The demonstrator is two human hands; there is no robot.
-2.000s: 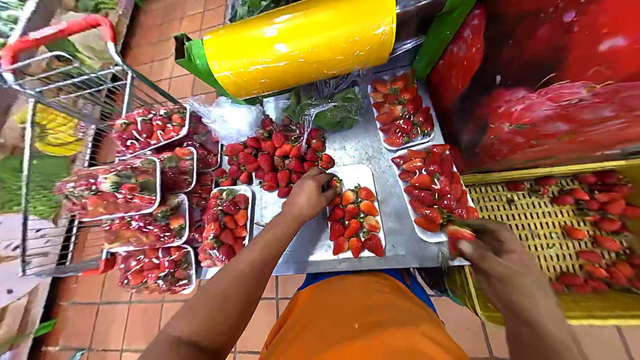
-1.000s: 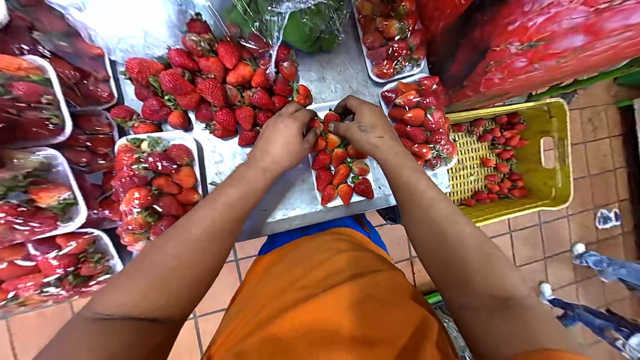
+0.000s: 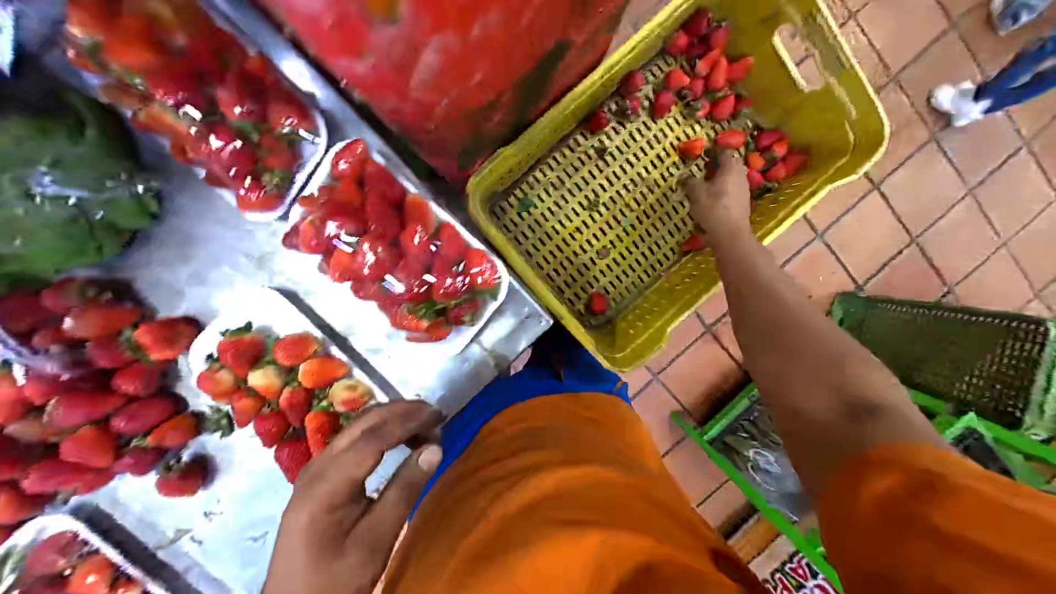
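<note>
My right hand (image 3: pixel 719 194) is down inside the yellow plastic crate (image 3: pixel 615 351), touching the strawberries (image 3: pixel 771 153) along its near right side; its fingertips are partly hidden. At the metal table's edge, my left hand (image 3: pixel 363 487) rests beside an unwrapped white tray of strawberries (image 3: pixel 293 404), thumb and fingers bent toward each other. Whether anything is between them does not show. A film-wrapped tray of strawberries (image 3: pixel 396 247) lies between the open tray and the crate. A loose heap of strawberries (image 3: pixel 91 404) covers the table at the left.
Another wrapped strawberry tray (image 3: pixel 206 107) and a green leafy bundle (image 3: pixel 66 173) lie farther up the table. A red printed panel (image 3: pixel 462 74) stands behind the crate. Green crates (image 3: pixel 949 355) sit on the tiled floor at the right. A person's shoe (image 3: pixel 957 103) shows at upper right.
My right hand has left the open tray and reached into the yellow crate. My left hand has moved from the tray's far end to its near side. The view has swung right.
</note>
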